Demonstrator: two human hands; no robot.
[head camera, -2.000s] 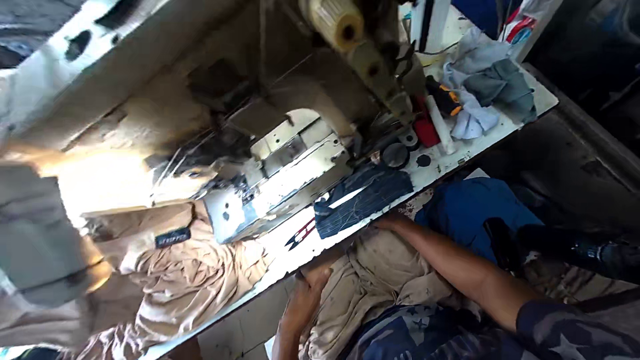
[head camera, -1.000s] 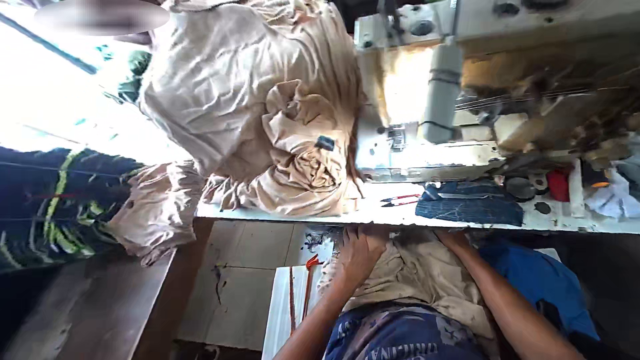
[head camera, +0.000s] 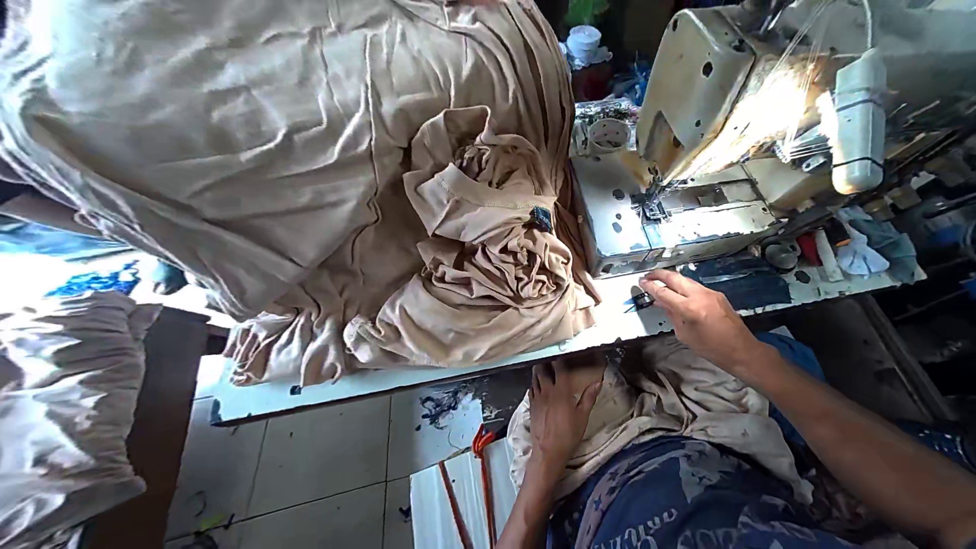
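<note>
My right hand (head camera: 698, 313) is over the front edge of the white sewing table (head camera: 618, 328), its fingertips at a small pair of dark thread snips (head camera: 642, 300); how firmly they hold it is unclear. Below the edge, my left hand (head camera: 560, 408) rests with spread fingers on beige fabric (head camera: 663, 396) in my lap. The sewing machine (head camera: 686, 84) stands behind my right hand, its needle area (head camera: 652, 206) lit. Left of it, a crumpled beige garment (head camera: 488, 290) with a dark label lies on the table.
A large beige fabric pile (head camera: 229, 130) covers the table's left part. Right of my right hand lie dark denim pieces (head camera: 743, 286), a red item and grey-white cloths (head camera: 865, 248). A white board with red cords (head camera: 442, 496) is below the table. Light gathered fabric (head camera: 61, 412) is at far left.
My right hand has come up from the lap fabric to the snips on the table. My left hand stays at the lap fabric. The view has swung left.
</note>
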